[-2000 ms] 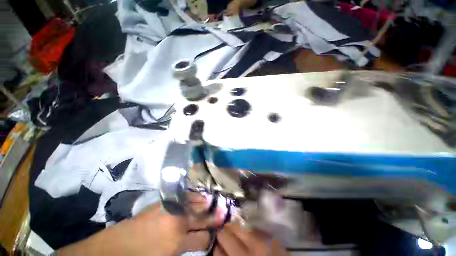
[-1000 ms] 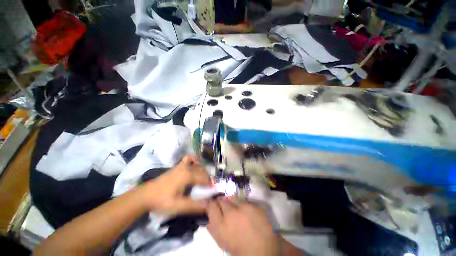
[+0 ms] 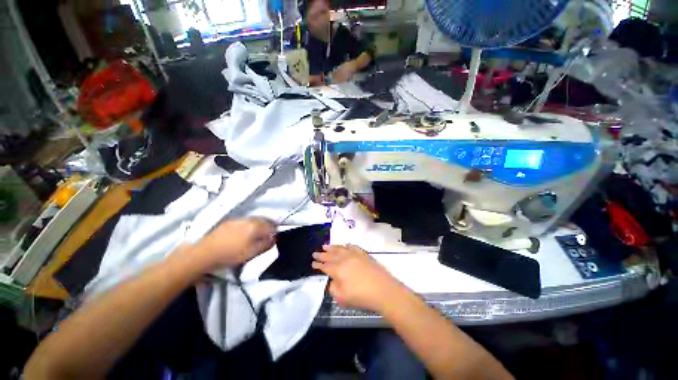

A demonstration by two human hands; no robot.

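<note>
A black fabric piece (image 3: pixel 297 252) lies flat in front of the needle area, between my two hands. A large pale grey-white garment panel (image 3: pixel 160 234) spreads left of the machine and hangs over the table's front edge. My left hand (image 3: pixel 241 243) has its fingers curled on the pale cloth beside the black piece's left side. My right hand (image 3: pixel 349 273) rests with fingertips on the black piece's right edge; no clear grip shows. The white and blue sewing machine (image 3: pixel 416 159) stands behind, its needle area (image 3: pixel 338 200) brightly lit.
A smartphone (image 3: pixel 491 263) lies on the white table (image 3: pixel 416 286), right of my right hand. More pale cloth (image 3: pixel 260 122) is heaped behind the machine. A blue fan (image 3: pixel 494 18) stands behind it. A person (image 3: pixel 331 48) sits across. A wooden surface (image 3: pixel 74 256) is at left.
The view has pulled back and risen, showing the whole machine. My hands have moved from close by the needle towards me and apart, and the black piece now shows flat between them.
</note>
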